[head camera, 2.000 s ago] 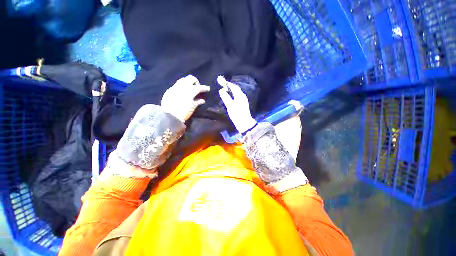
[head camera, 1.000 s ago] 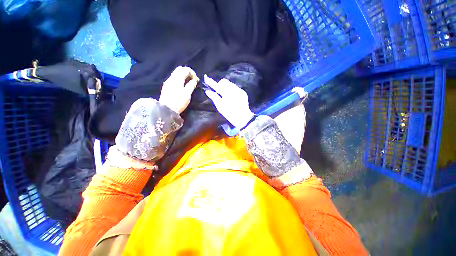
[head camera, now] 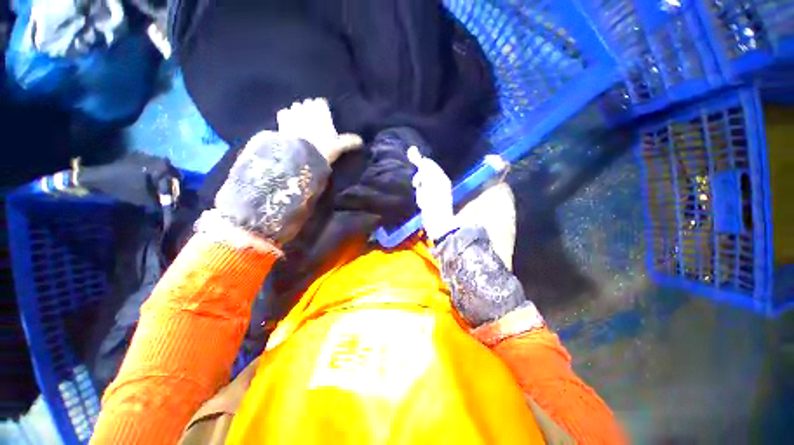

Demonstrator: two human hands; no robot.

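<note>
A dark jacket [head camera: 270,65] lies over my lap and across the crate ahead, with crinkled, shinier lining [head camera: 392,165] showing between my hands. My left hand [head camera: 315,128], in a pale glove, lies on the jacket with its fingers spread and the thumb out to the right. My right hand [head camera: 432,187], also pale-gloved, is at the right edge of the lining, its fingers close together and pointing up. Whether it holds cloth or a small tool cannot be told.
A blue crate [head camera: 52,202] with dark garments stands at left, a strap over its rim. The crate ahead has a blue rim [head camera: 557,117] running to my right hand. Another lattice crate [head camera: 702,193] stands at far right. A blue and whitish heap lies at upper left.
My hands have moved apart. The left one has opened and spread flat on the cloth; the right one has moved right, away from the left fingertips. The view has shifted.
</note>
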